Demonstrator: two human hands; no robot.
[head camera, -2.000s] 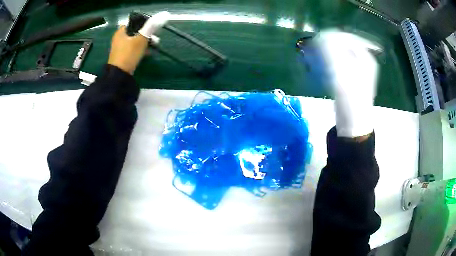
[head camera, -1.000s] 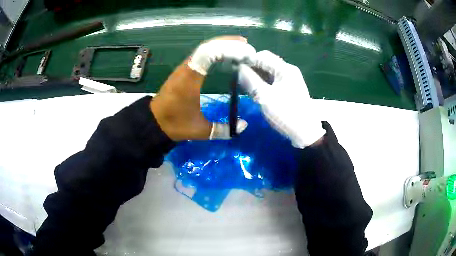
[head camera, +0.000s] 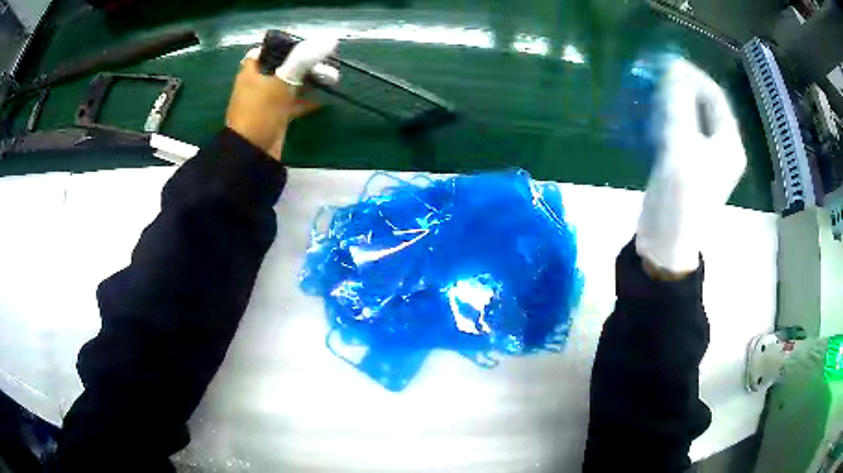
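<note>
My left hand (head camera: 268, 92), with white coverings on some fingers, holds one end of a black phone middle frame (head camera: 370, 85) over the green belt at upper left. The frame's opening shows green through it. My right hand (head camera: 693, 148), in a white glove, is over the belt at right and blurred. A blurred blue film-like shape (head camera: 640, 106) is at its fingers; whether the hand grips it cannot be told. A shiny pile of peeled blue film (head camera: 444, 268) lies on the white ledge between my arms.
The dark green conveyor belt (head camera: 518, 111) runs beyond the white ledge (head camera: 277, 388). A stripped frame (head camera: 129, 103) and a long dark bar (head camera: 120, 60) are at left. A grey slotted duct (head camera: 778, 120) and a machine part with a green light (head camera: 834, 358) stand at right.
One second ago both hands were together over the film pile with a dark frame held edge-on. Now they are apart, the left with the frame at upper left, the right at upper right.
</note>
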